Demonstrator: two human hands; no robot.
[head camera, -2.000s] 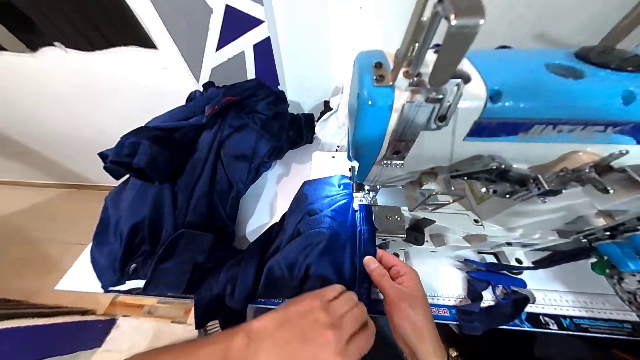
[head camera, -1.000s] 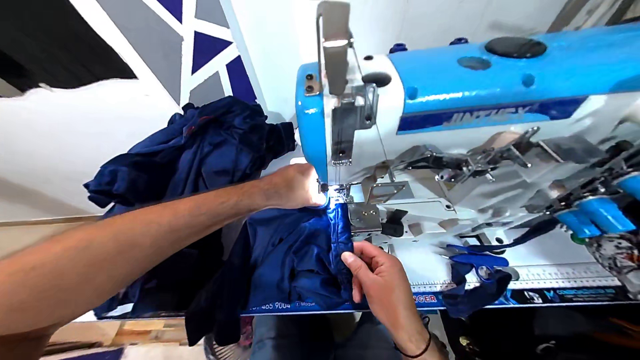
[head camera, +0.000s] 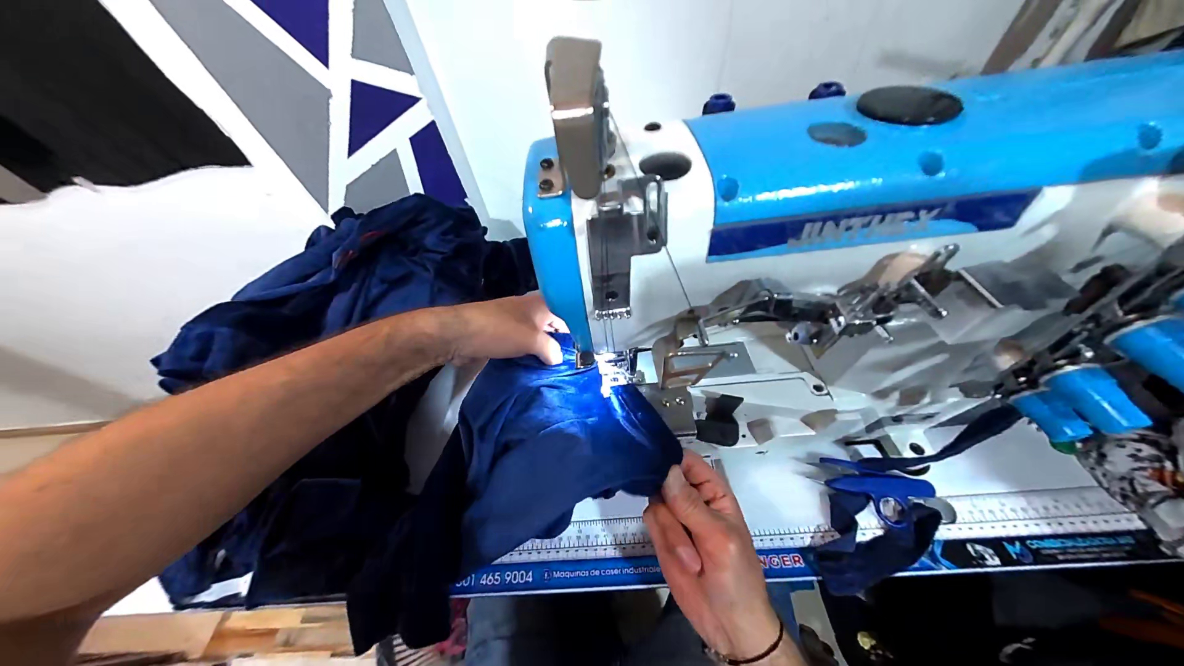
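A blue and white industrial sewing machine (head camera: 647, 213) stands over a navy fabric garment (head camera: 555, 444), part of which lies under its lit presser foot (head camera: 618, 370). Behind and left of the foot, my left hand (head camera: 518, 331) grips the fabric, its fingertips partly hidden by the machine head. My right hand (head camera: 708, 546) pinches the garment's near right edge between thumb and fingers, in front of the foot. More navy fabric (head camera: 370, 268) is heaped at the left of the machine.
Blue-handled thread snips (head camera: 879, 486) lie at the right beside a navy fabric strip (head camera: 874, 546). A measuring scale (head camera: 1017, 507) runs along the table's front edge. Metal guides and blue cylindrical parts (head camera: 1096, 398) project at the right. A painted wall rises behind.
My left hand has gone from the front of the garment to behind the presser foot. The fabric's near right edge has swung outward with my right hand. The view has shifted.
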